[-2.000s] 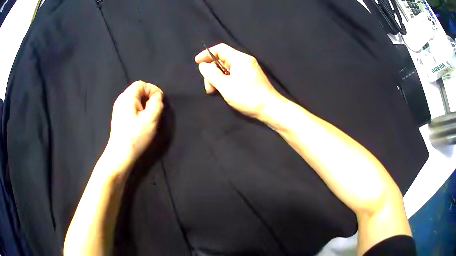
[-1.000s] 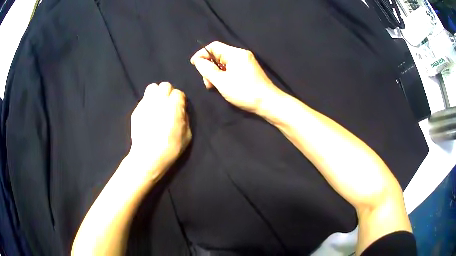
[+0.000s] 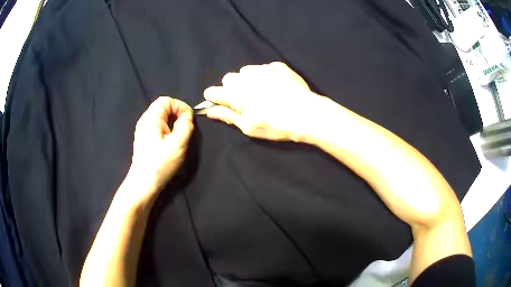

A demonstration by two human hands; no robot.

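A black suit jacket (image 3: 269,185) lies spread over most of the view, with thin seam lines running down its panels. My right hand (image 3: 258,101) holds the thread snips (image 3: 204,107); their two pointed blades show past the fingertips and point left. My left hand (image 3: 162,134) is at the middle left over the cloth, thumb and index finger pinched together. The blade tips are right at those fingertips. Whatever is between my left fingertips is too small to make out.
The white tabletop (image 3: 486,182) shows at the right edge. A steel cylinder (image 3: 497,139) stands there, near a clear packet with green print (image 3: 493,70). Black cords (image 3: 434,14) lie at the upper right. Dark blue cloth shows at the left edge and blue floor at the lower right.
My right hand has turned and moved left and down, bringing the snips to my left fingertips. My left hand first moved right with its knuckles up, then went back left into a pinch.
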